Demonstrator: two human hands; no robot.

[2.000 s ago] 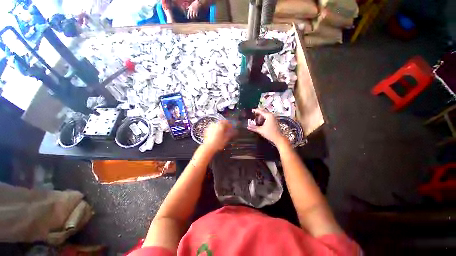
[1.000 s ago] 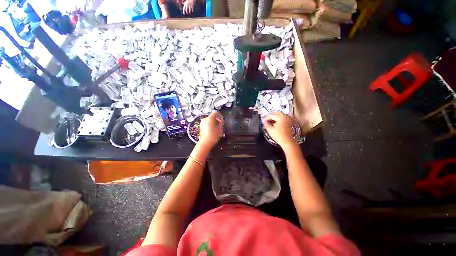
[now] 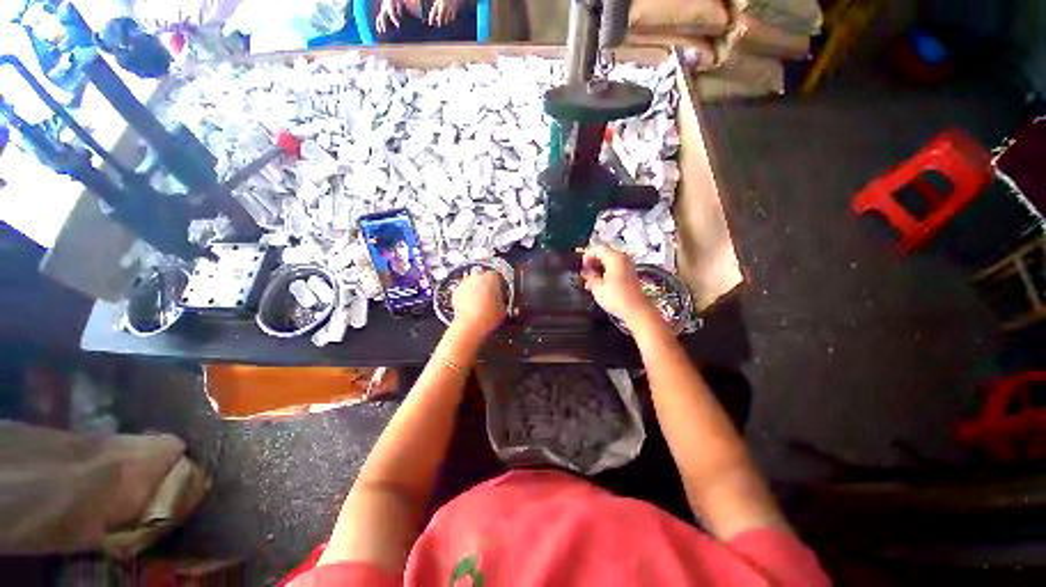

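A dark green hand press (image 3: pixel 577 189) stands upright in front of me, with a dark fixture block (image 3: pixel 553 287) under it. My left hand (image 3: pixel 481 298) is over the left parts bowl (image 3: pixel 445 300), fingers down in it. My right hand (image 3: pixel 610 279) is at the right side of the fixture, fingertips bent together near the press; whether they hold a small part is too small to tell. The right parts bowl (image 3: pixel 679 305) is partly behind my right wrist. A catch bag (image 3: pixel 562 415) with grey pieces hangs open below the table edge.
Pale housings (image 3: pixel 436 138) are heaped behind the press, inside wooden side boards (image 3: pixel 709 206). A lit smartphone (image 3: pixel 397 264) stands left of the left bowl. A second press (image 3: pixel 172 161), a plate with holes (image 3: pixel 225 275) and two bowls are at far left. A person's hands show at the top.
My left hand has gone lower into the left bowl. My right hand has moved from over the right bowl to the side of the fixture.
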